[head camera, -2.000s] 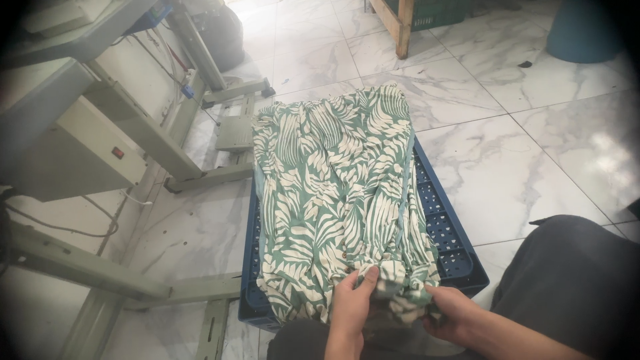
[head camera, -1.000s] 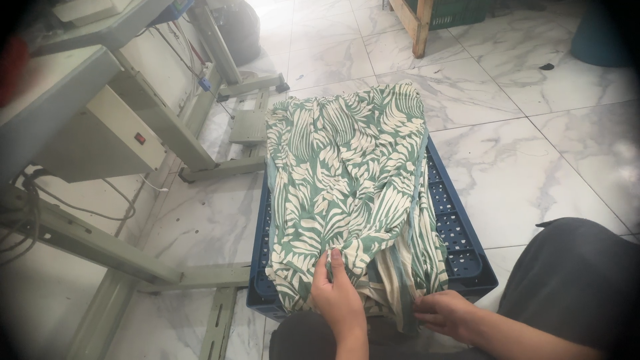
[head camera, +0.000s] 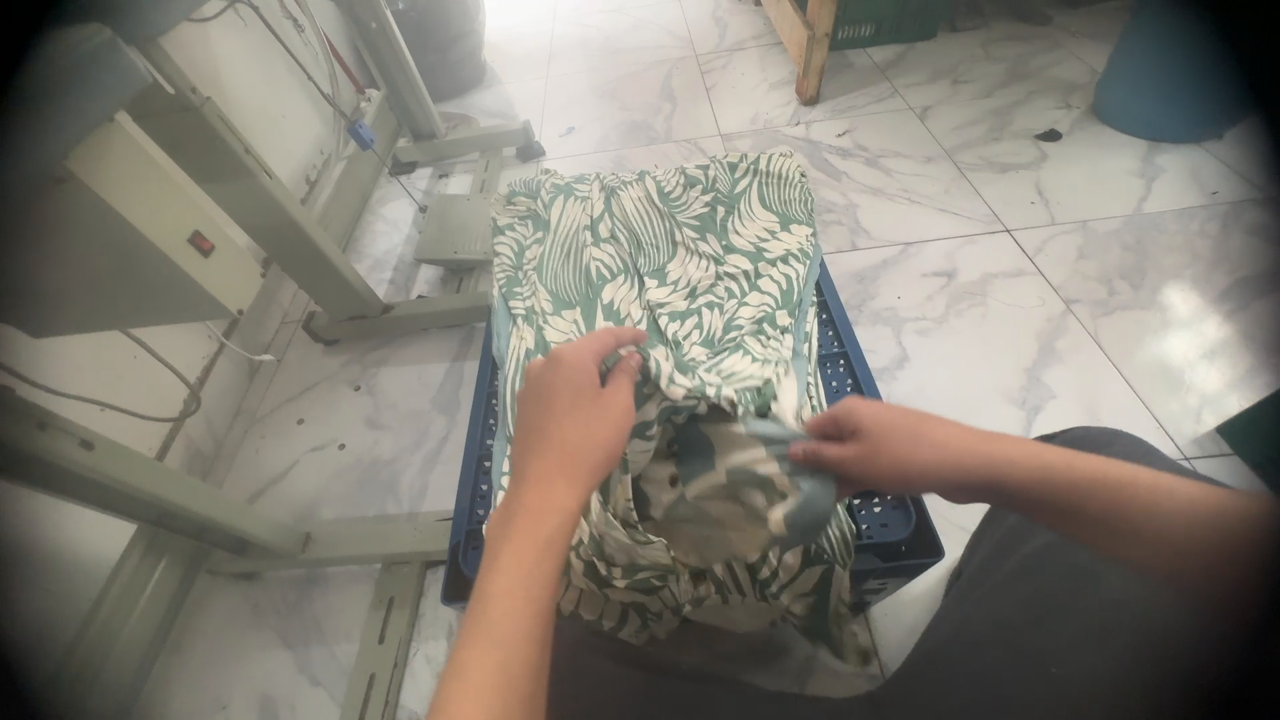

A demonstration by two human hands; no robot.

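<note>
A green fabric garment with a cream leaf print (head camera: 660, 260) lies over a blue perforated plastic crate (head camera: 850, 370). Its near part is opened, and the paler inner side of the cloth shows between my hands. My left hand (head camera: 580, 405) pinches a fold of the cloth near the garment's middle, thumb against forefinger. At the right, my right hand (head camera: 860, 445) grips the opened edge by a light blue-green strip, over the crate's right side. The garment's near end hangs in loose folds toward my lap.
Grey-green metal machine stands (head camera: 270, 220) with a control box (head camera: 150, 230) and cables stand at the left. A wooden leg (head camera: 812, 60), a green crate (head camera: 885, 22) and a blue bin (head camera: 1170, 80) are at the back. My dark-trousered knee is at the right.
My left hand has moved up the garment from its near end. The near layer of cloth is now lifted and spread, showing its inner side, where it lay gathered before.
</note>
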